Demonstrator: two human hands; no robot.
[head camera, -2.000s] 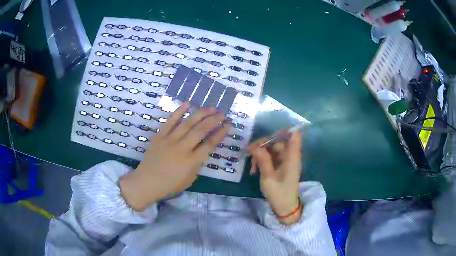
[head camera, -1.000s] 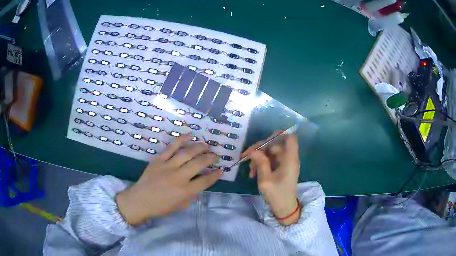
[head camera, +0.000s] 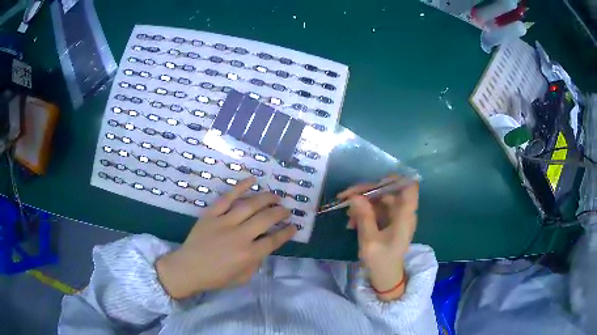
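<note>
A white tray (head camera: 157, 98) with rows of small dark components with white or silver centres lies in front of me. A block of dark adhesive strips (head camera: 260, 125) on a clear glossy backing film (head camera: 366, 154) lies over its right half, and the film sticks out past the tray's right edge. My left hand (head camera: 229, 239) rests flat on the tray's lower edge, fingers apart, holding nothing. My right hand (head camera: 385, 222) is right of the tray, slightly blurred, and holds silver tweezers (head camera: 366, 194). Their tip points left, near the tray's lower right edge. Whether the tips hold anything is too small to tell.
A dark strip sheet with clear edges (head camera: 84, 52) and an orange-framed block (head camera: 38, 134) lie at left. At right are a second white board (head camera: 507, 75), a black device with a yellow label (head camera: 556, 163) and cables. White and red bottles (head camera: 504, 23) lie upper right.
My left hand has come down off the dark strips to the tray's lower edge. My right hand with the tweezers went toward that edge and has since moved right, away from the tray.
</note>
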